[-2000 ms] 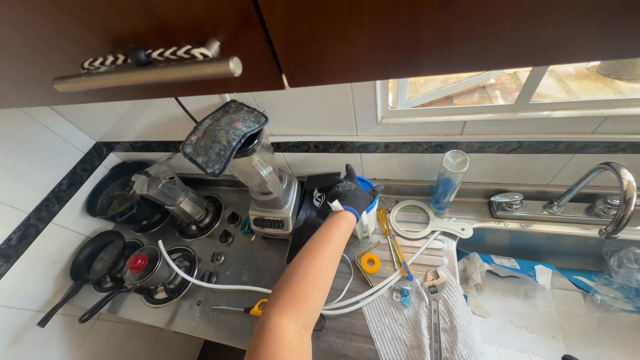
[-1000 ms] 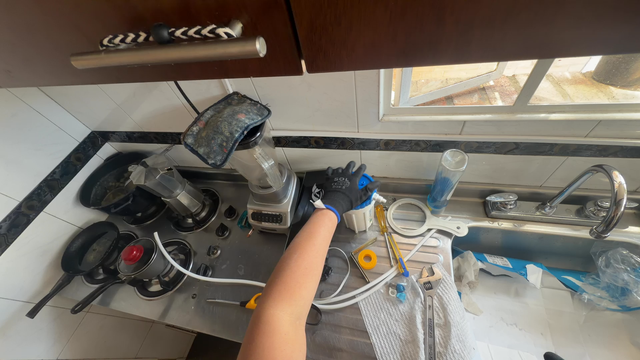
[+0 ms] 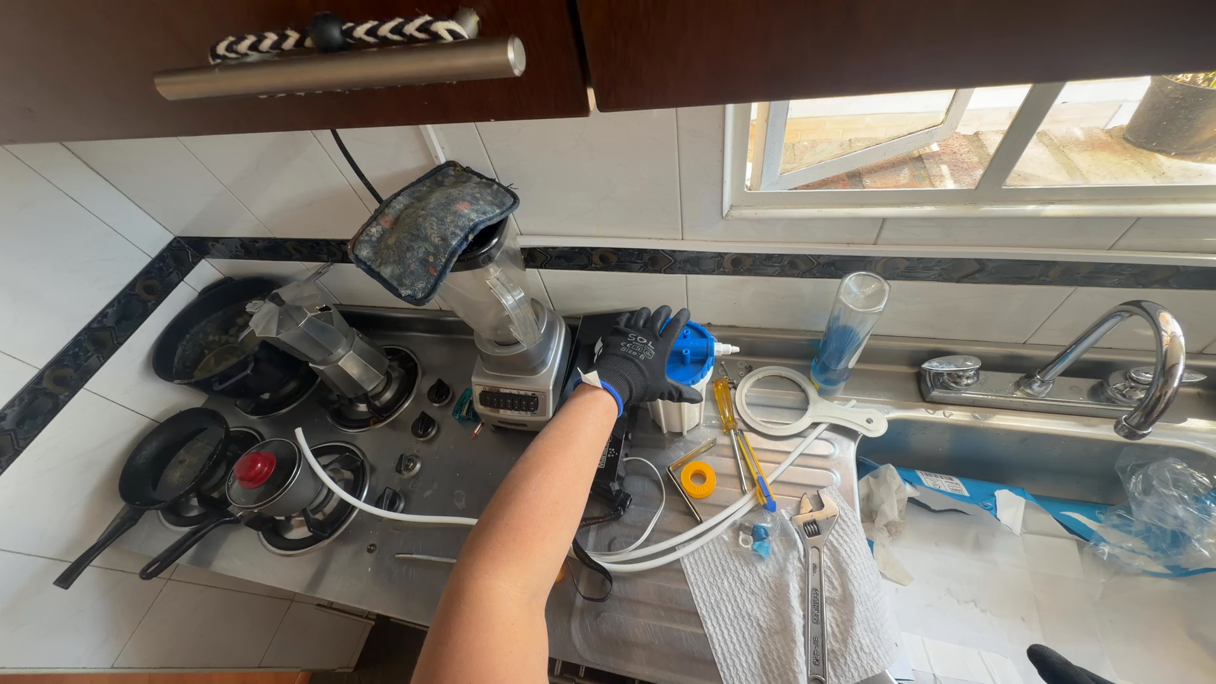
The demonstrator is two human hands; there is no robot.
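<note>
My left hand, in a black work glove, lies against the left side of the blue cap of a white filter housing. Its thumb crosses the front and its fingers reach over the cap; the palm side is hidden. Only a black-gloved finger of my right hand shows at the bottom right edge, near white sheeting. Right of the housing are a white ring-shaped housing wrench, yellow-handled screwdrivers and a yellow tape roll. White tubing curves below them.
An adjustable wrench lies on a white towel. A blender stands left of my hand, beside the stove with a moka pot and several pans. A clear bottle stands behind the sink, near the faucet.
My left hand has shifted slightly at the cap, and more of the blue cap shows. More of my right glove has come into view at the bottom right.
</note>
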